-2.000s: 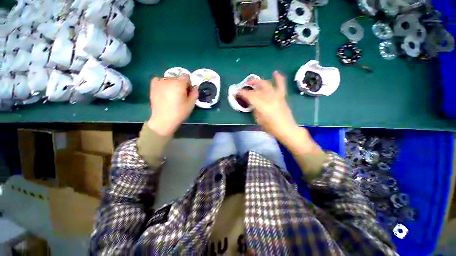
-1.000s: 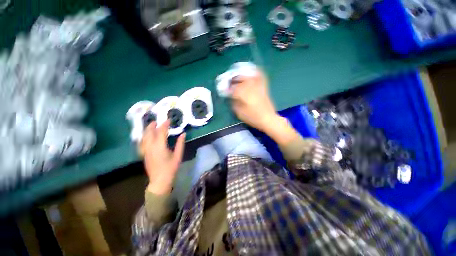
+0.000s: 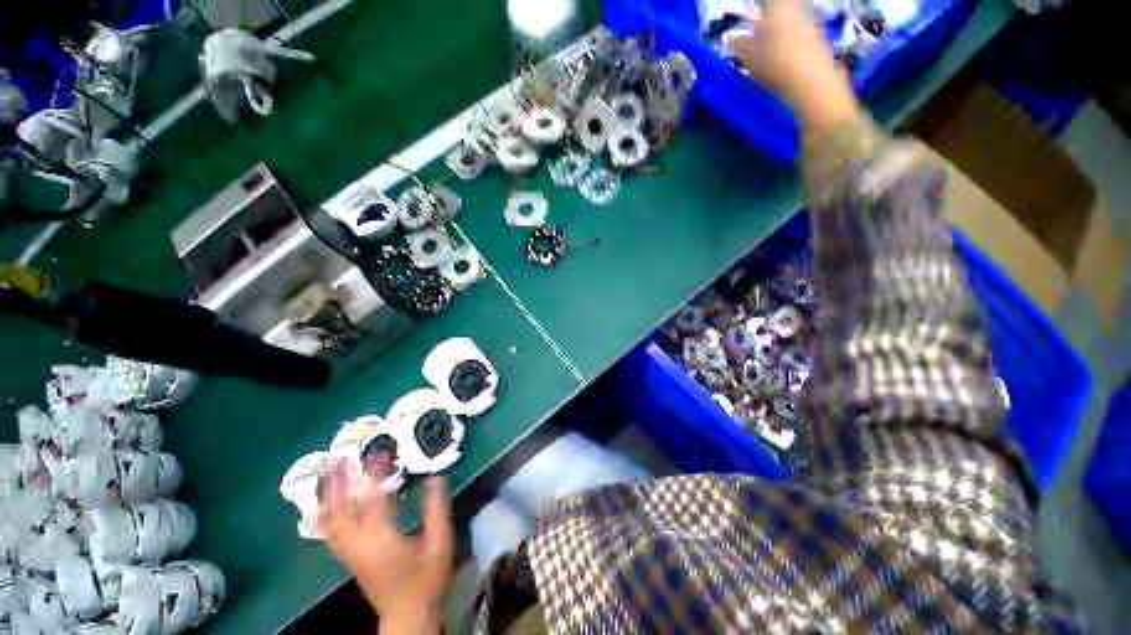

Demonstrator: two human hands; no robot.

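Note:
Several white camera housings (image 3: pixel 427 430) with dark round centres stand in a slanting row at the bench's front edge. My left hand (image 3: pixel 387 546) is over the near-left end of the row, its thumb and fingers apart and its fingertips at the two leftmost housings. My right hand (image 3: pixel 794 56) reaches into the upper blue bin (image 3: pixel 744 89) at the top right, among white parts. Its fingertips are blurred, so I cannot tell if it holds anything.
A black electric screwdriver (image 3: pixel 199 335) and a metal box (image 3: pixel 279 279) stand left of the row. White housings (image 3: pixel 93 509) are massed at left. Disc parts (image 3: pixel 595 118) are heaped at the back. A lower blue bin (image 3: pixel 695 416) holds grey-silver parts.
The view has swung right. The housing that was under my right hand now stands at the row's right end. My right hand has moved away into the upper bin; my left stays by the row.

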